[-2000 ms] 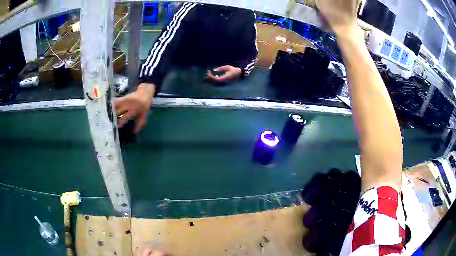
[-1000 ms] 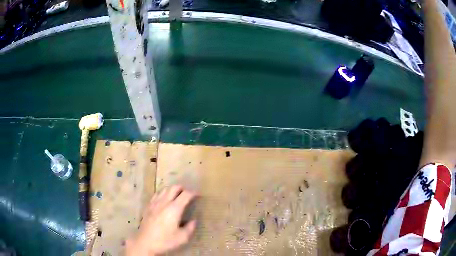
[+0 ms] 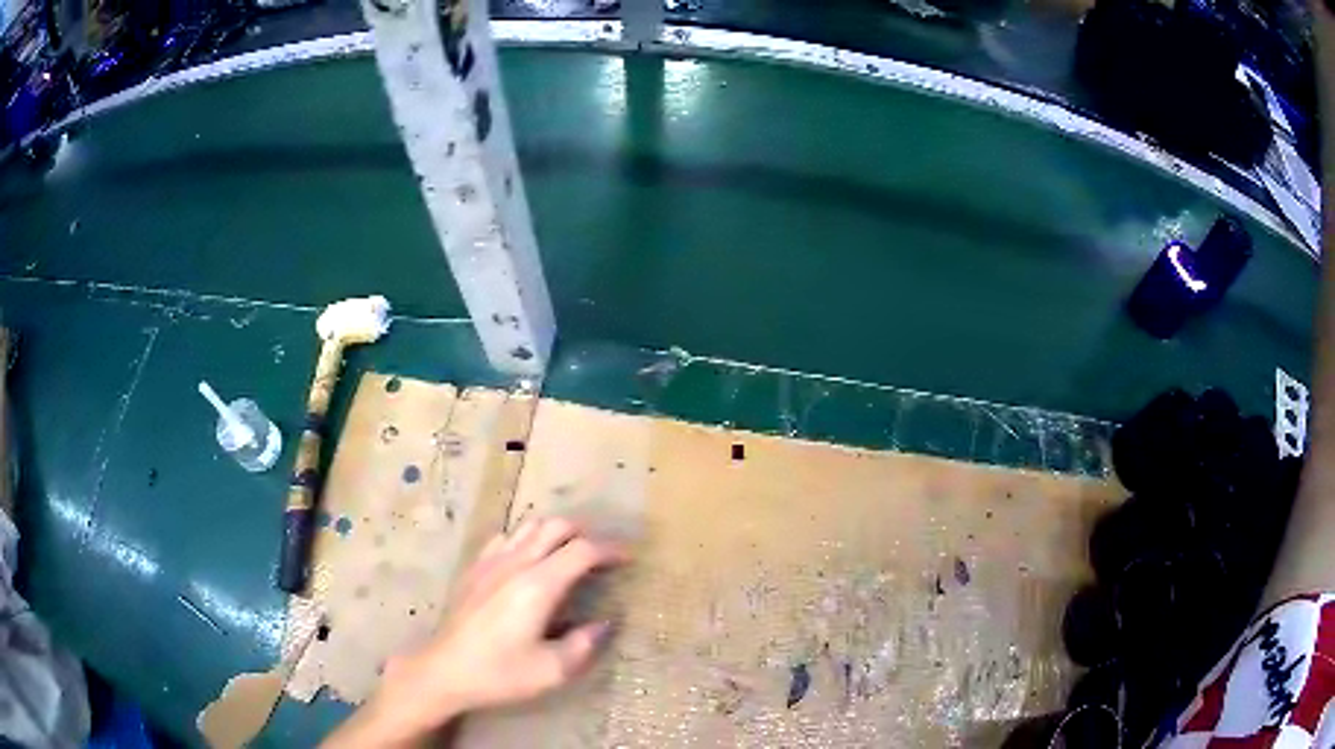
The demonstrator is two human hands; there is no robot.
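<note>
My left hand [image 3: 513, 622] is over the left part of the cardboard mat [image 3: 864, 549], palm down, fingers slightly curled and thumb apart, with nothing seen in it. My right hand is out of the picture; only its bare forearm and a red-and-white checked sleeve show at the right edge. A stock of black round shells [image 3: 1179, 512] is piled at the mat's right end, beside that sleeve. Small black scraps [image 3: 738, 452] lie on the mat.
A mallet [image 3: 316, 439] and a clear dispensing bottle [image 3: 246, 433] lie left of the mat. A pale metal upright [image 3: 476, 190] stands at its far edge. A lit black unit [image 3: 1168, 293] touches a dark one on the green surface [image 3: 820, 264].
The view has tilted down and turned left. My left hand has come in from the bottom edge onto the mat. The right arm has slid toward the picture's right edge, its hand out of view.
</note>
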